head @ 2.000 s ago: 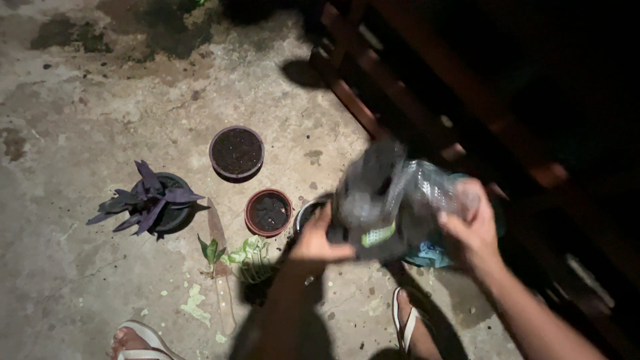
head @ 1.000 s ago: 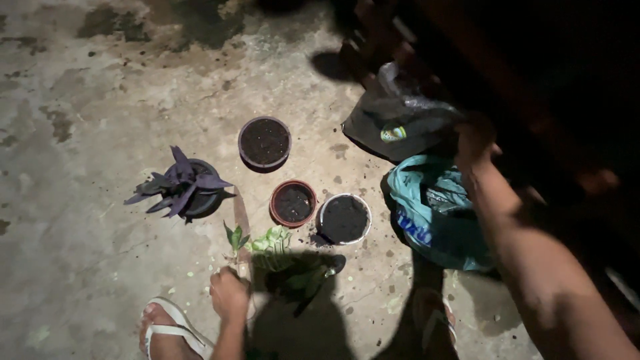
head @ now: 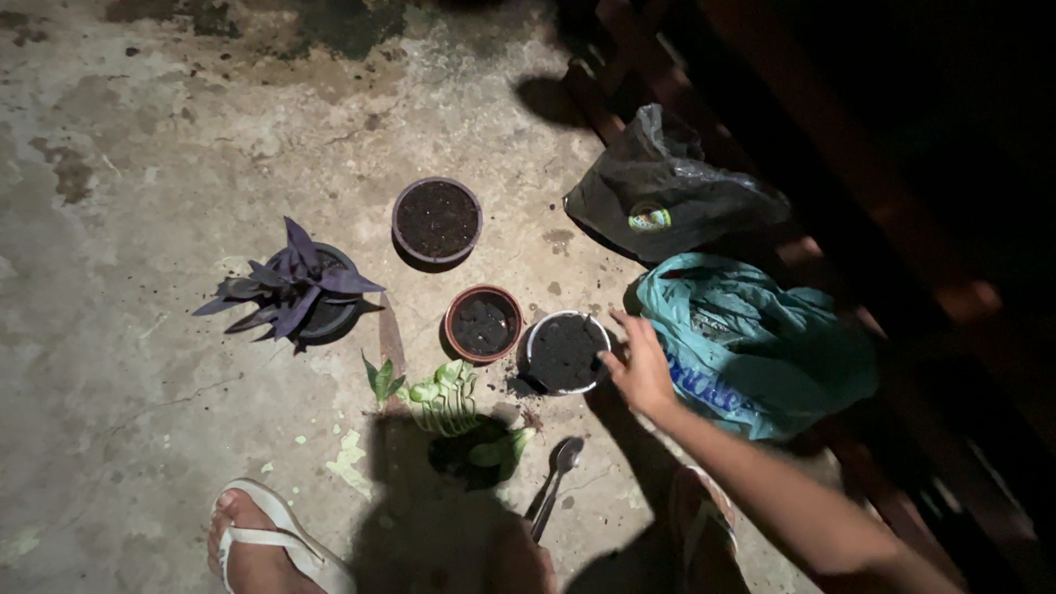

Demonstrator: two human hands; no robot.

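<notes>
My right hand (head: 642, 363) is beside the white pot of dark soil (head: 568, 351), fingers apart, the thumb near its rim. At the bottom, partly in shadow, my left hand (head: 528, 559) holds the handle end of a metal spoon (head: 568, 455). Left of the white pot stands a reddish-brown pot (head: 483, 323) partly filled with soil. Farther back is a wider pot of soil (head: 437, 221). Leafy cuttings (head: 445, 396) and a small green plant (head: 382, 379) are on the concrete before the pots, with a dark, partly shadowed clump near them.
A purple-leaved plant (head: 301, 285) in a dark pot stands at the left. To the right sit a crumpled teal plastic bag (head: 759, 346) and a dark plastic sack (head: 660, 198) with a label. Dark slatted structure borders the right side. My sandalled feet are at the bottom.
The dark sack, held in both hands two seconds ago, now rests on the floor. My right hand has left it and come to the white pot. My left hand has moved right from beside the cuttings.
</notes>
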